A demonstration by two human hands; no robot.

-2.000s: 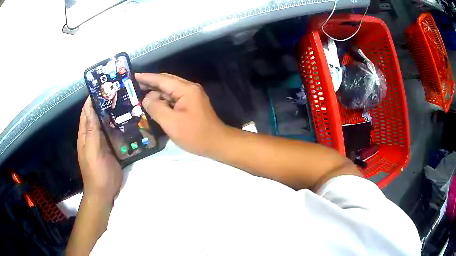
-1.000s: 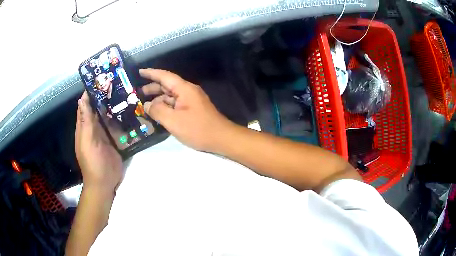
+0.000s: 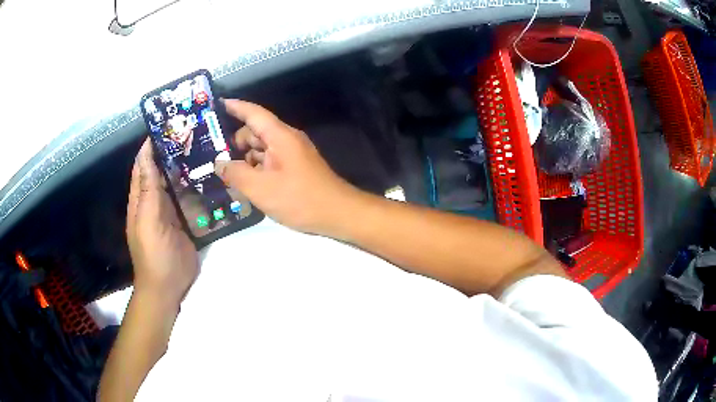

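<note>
A black smartphone (image 3: 192,157) with a lit colourful screen is held upright just past the front edge of the white table. My left hand (image 3: 157,228) is bare and holds the phone from its left side and underneath. My right hand (image 3: 279,165) is bare, at the phone's right side. Its thumb is over the screen near the middle and its index finger is near the phone's upper right edge. The back of the phone and part of my left hand's fingers are hidden.
The white table (image 3: 259,31) has a measuring strip along its curved edge. A red plastic basket (image 3: 628,157) with bags stands on the floor at the right, under a white cable (image 3: 542,63). An orange-red basket (image 3: 683,110) is further right. An orange-red mesh thing (image 3: 71,302) is at lower left.
The phone has shifted slightly right in the view since a second ago. My right thumb has moved onto the screen, and its index finger has come closer to the phone's edge.
</note>
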